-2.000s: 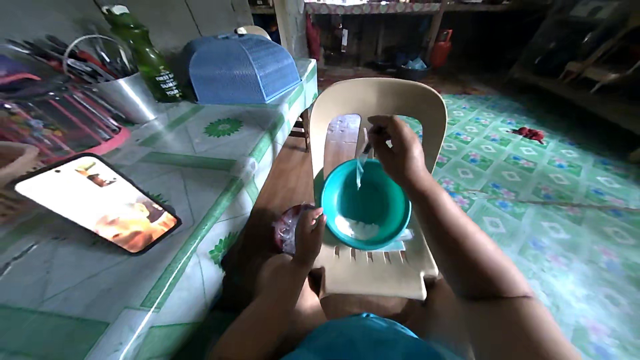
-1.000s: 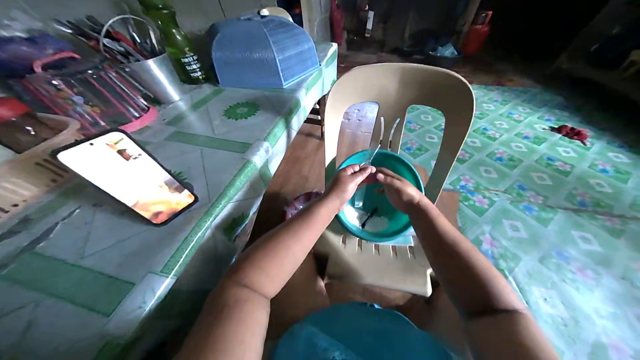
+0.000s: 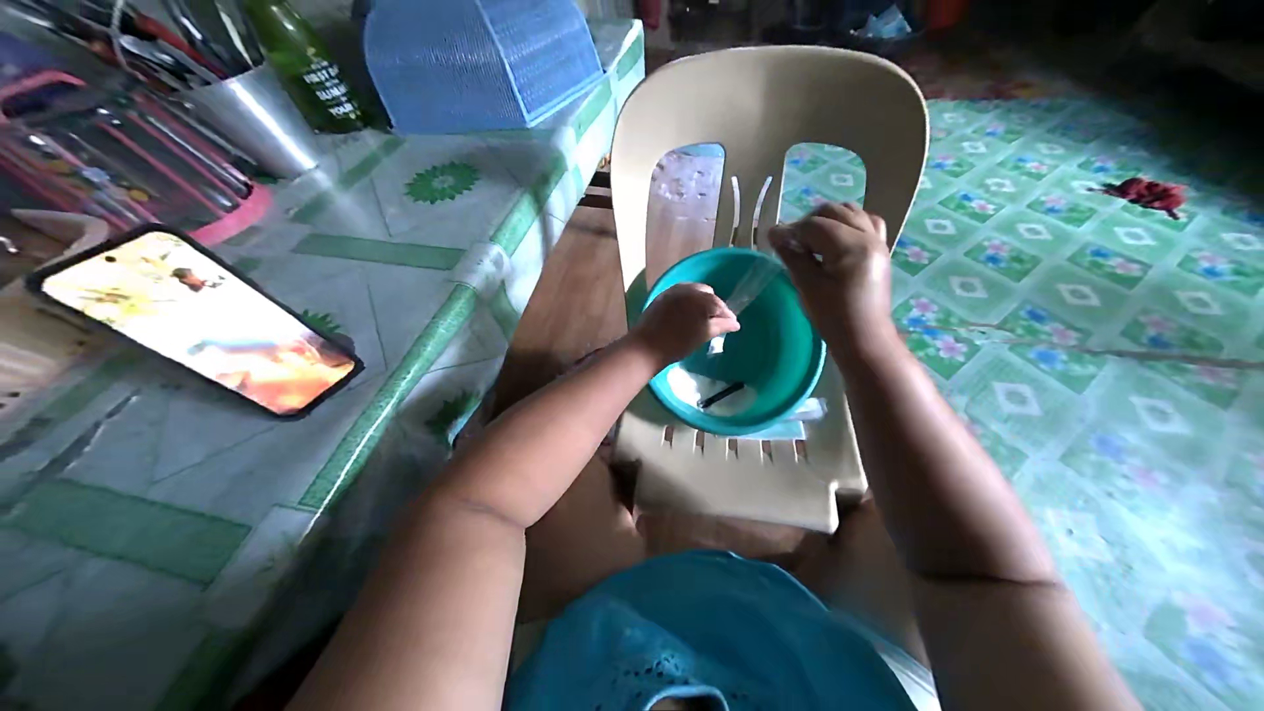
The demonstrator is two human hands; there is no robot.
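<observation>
A teal plastic bowl (image 3: 780, 365) sits on the seat of a beige plastic chair (image 3: 760, 94), with white material (image 3: 686, 387) and a small dark stick-like thing (image 3: 722, 395) inside. Over the bowl, my left hand (image 3: 686, 324) pinches the lower part of a narrow clear plastic bag (image 3: 750, 286), with some white at its bottom end. My right hand (image 3: 837, 259), blurred, has its fingers closed at the bag's upper end. A clear plastic piece (image 3: 812, 409) lies beside the bowl on the seat.
On the tiled counter at left are a lit phone (image 3: 202, 321), a metal container of utensils (image 3: 259, 123), a green bottle (image 3: 314, 74), a pink-rimmed basket (image 3: 237, 215) and a blue mesh food cover (image 3: 474, 64). A red cloth (image 3: 1147, 195) lies on the patterned floor.
My hands were together over the bowl a second ago; now they are apart, the right one higher and further right, with the clear bag stretched between them. The view has come closer to the chair.
</observation>
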